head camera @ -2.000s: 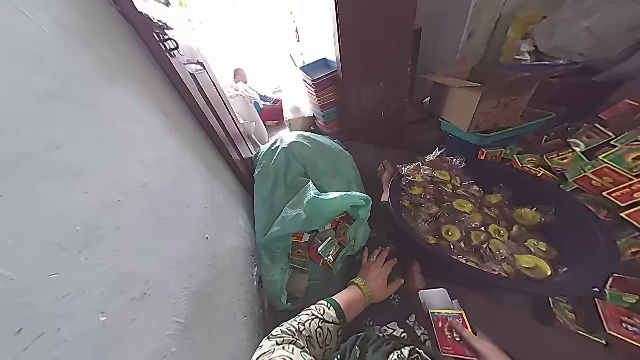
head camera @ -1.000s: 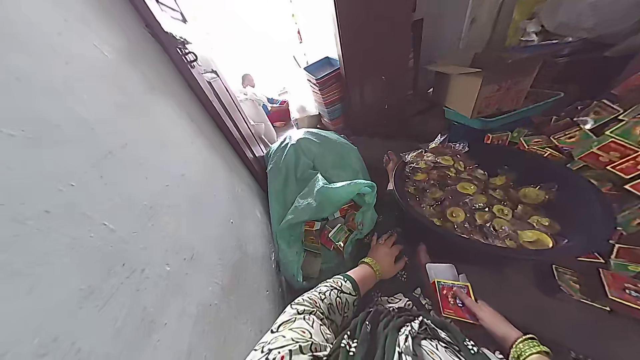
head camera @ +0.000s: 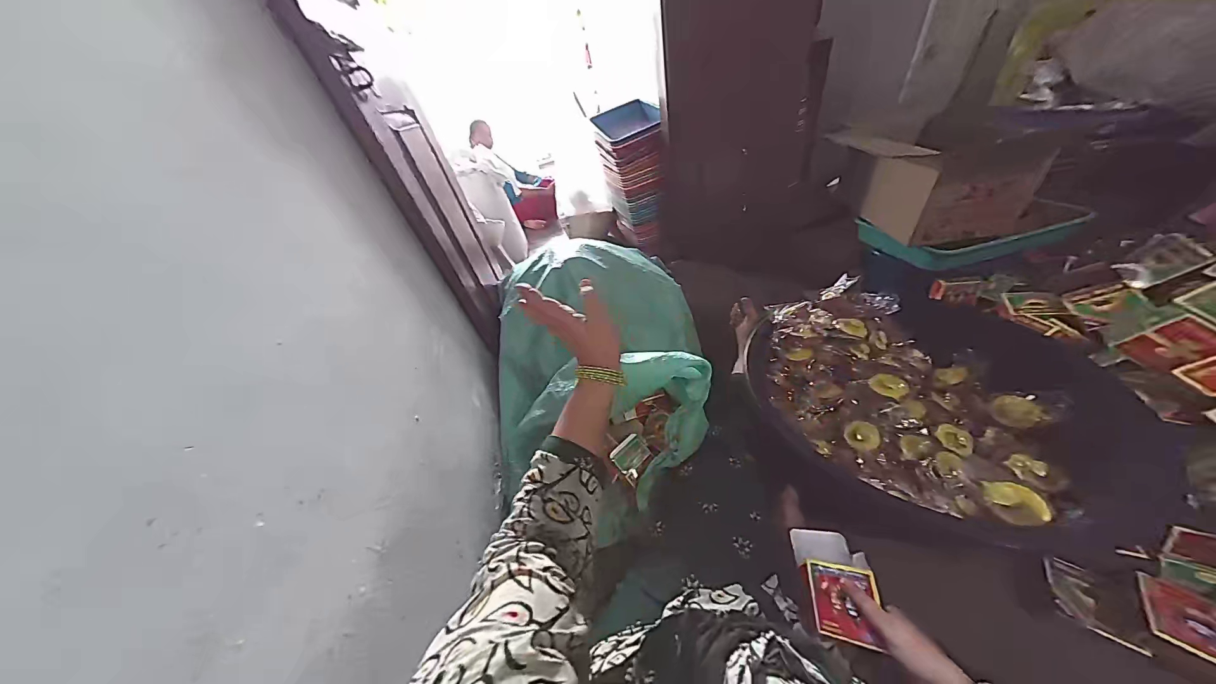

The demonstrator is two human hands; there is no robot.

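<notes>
My left hand, with yellow bangles at the wrist, is raised with its fingers apart in front of a green sack. It holds nothing. Small printed boxes lie in the sack's open mouth, just right of my left forearm. Low in the view, my right hand holds a red and yellow printed carton whose white flap stands open at the top. Beyond it, a large dark round tub holds many yellow, plastic-wrapped pieces.
A pale wall runs along the left. Printed boxes are piled at the right. A cardboard box sits in a teal tray. Stacked plastic trays stand by the bright doorway, with a person outside.
My left hand has risen from beside the sack's mouth to in front of the sack's upper part, its fingers spread. My right hand still holds the carton.
</notes>
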